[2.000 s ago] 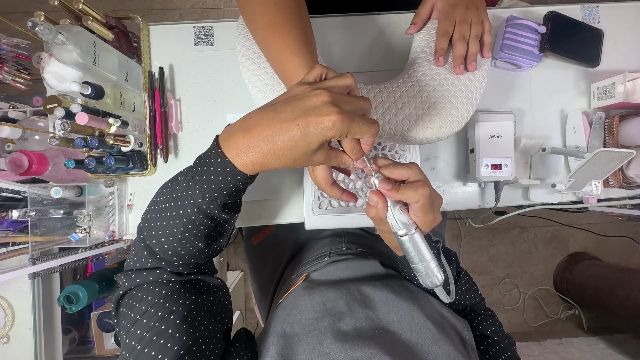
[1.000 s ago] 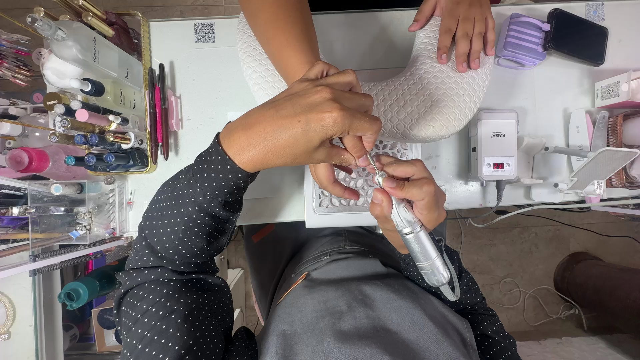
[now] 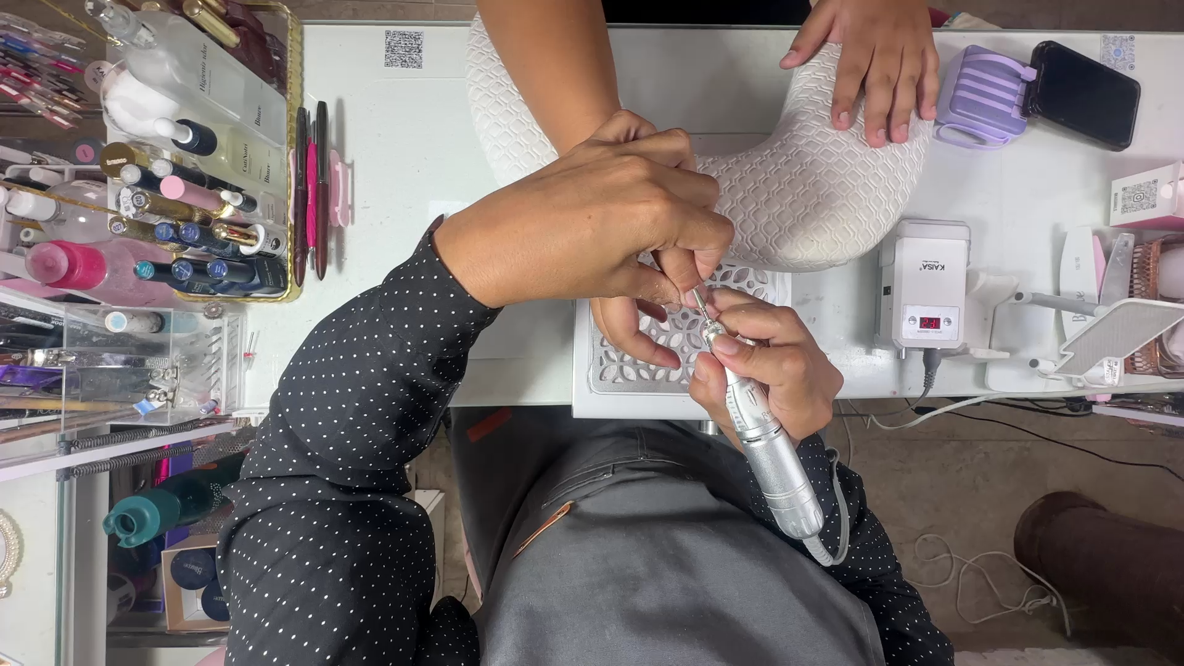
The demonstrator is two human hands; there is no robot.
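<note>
My right hand [image 3: 772, 365] is closed around a silver electric nail drill handpiece [image 3: 772, 462], its bit [image 3: 700, 301] pointing up and left at a fingertip of another person. My left hand [image 3: 601, 213] grips a finger of that person's hand [image 3: 634, 328], whose other fingers curl below mine. Under the hands lies a white dust collector with a petal-patterned grille [image 3: 638, 365]. A textured white armrest cushion [image 3: 814, 194] curves behind, with the person's other hand [image 3: 874, 69] resting flat on its right end.
A drill control box [image 3: 925, 287] with a lit display stands at right, by a white stand [image 3: 1124, 338]. A phone [image 3: 1082, 97] leans on a purple holder [image 3: 982, 97]. Bottles fill a gold-rimmed tray [image 3: 294, 185] at left, beside slim pen-like tools [image 3: 312, 194]. The drill's cord [image 3: 840, 509] loops near my right sleeve.
The handpiece and my right hand have shifted slightly, with the drill's rear end tilting a little. My left hand keeps its hold on the person's finger.
</note>
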